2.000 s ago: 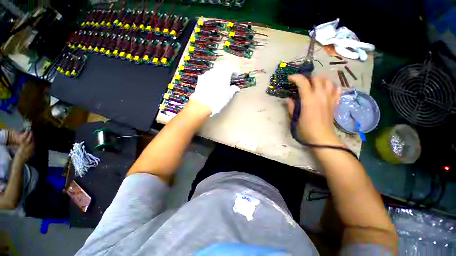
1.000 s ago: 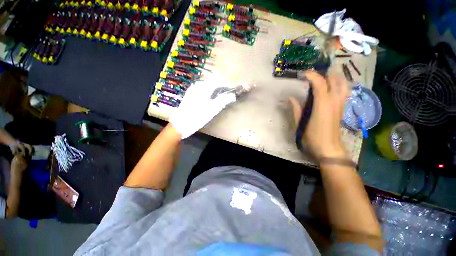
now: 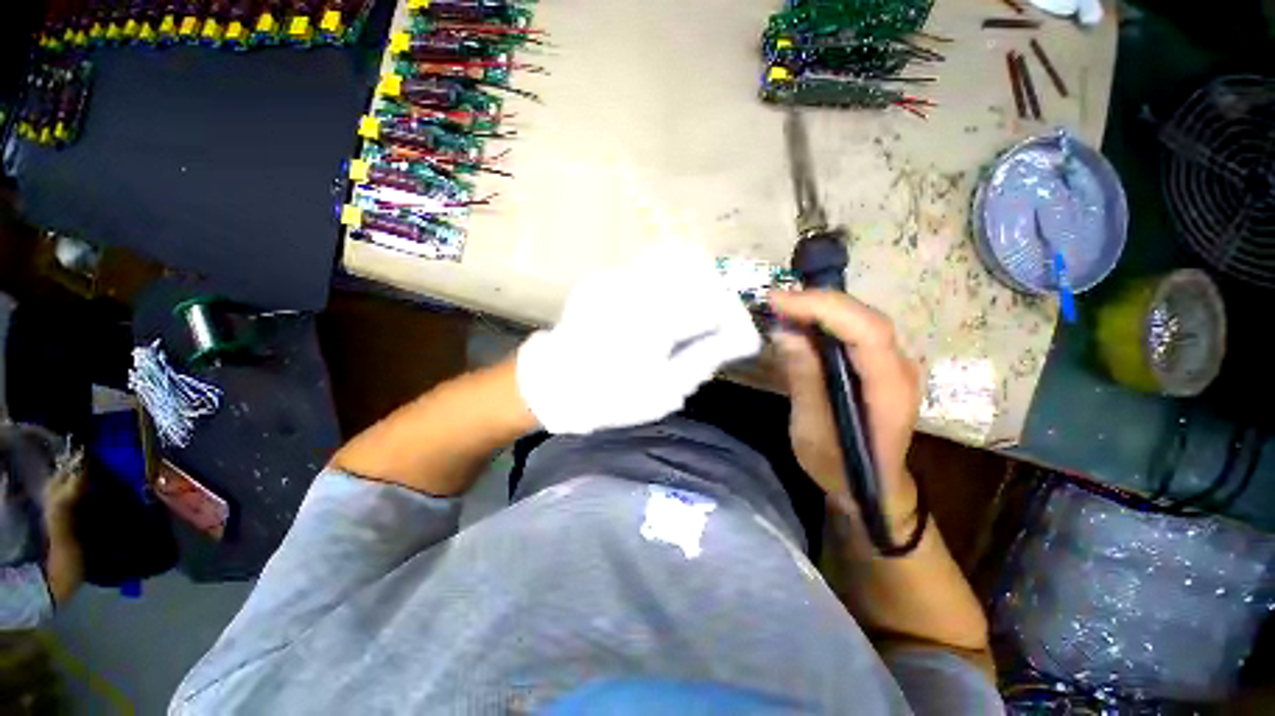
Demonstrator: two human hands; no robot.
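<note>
My left hand (image 3: 643, 343), in a white glove, is at the front edge of the cream board, its fingers closed around one end of a small green circuit board (image 3: 752, 277). My bare right hand (image 3: 856, 385) holds the soldering iron (image 3: 847, 420) by its black handle. The iron's metal barrel points up and away from me, over the cream board. My right fingertips are close to the circuit board's other end; whether they touch it I cannot tell. The glove hides much of the circuit board.
A column of circuit boards with yellow ends (image 3: 420, 126) lies on the left of the cream board (image 3: 615, 154). More boards (image 3: 846, 56) lie at the back. A grey dish (image 3: 1050, 214), yellowish pot (image 3: 1161, 333) and fan grille (image 3: 1230, 175) are right. Another person's hand (image 3: 63, 490) shows far left.
My left hand has moved right and towards me with the circuit board. My right hand has come back from the boards at the back, and the soldering iron is now clearly seen in it.
</note>
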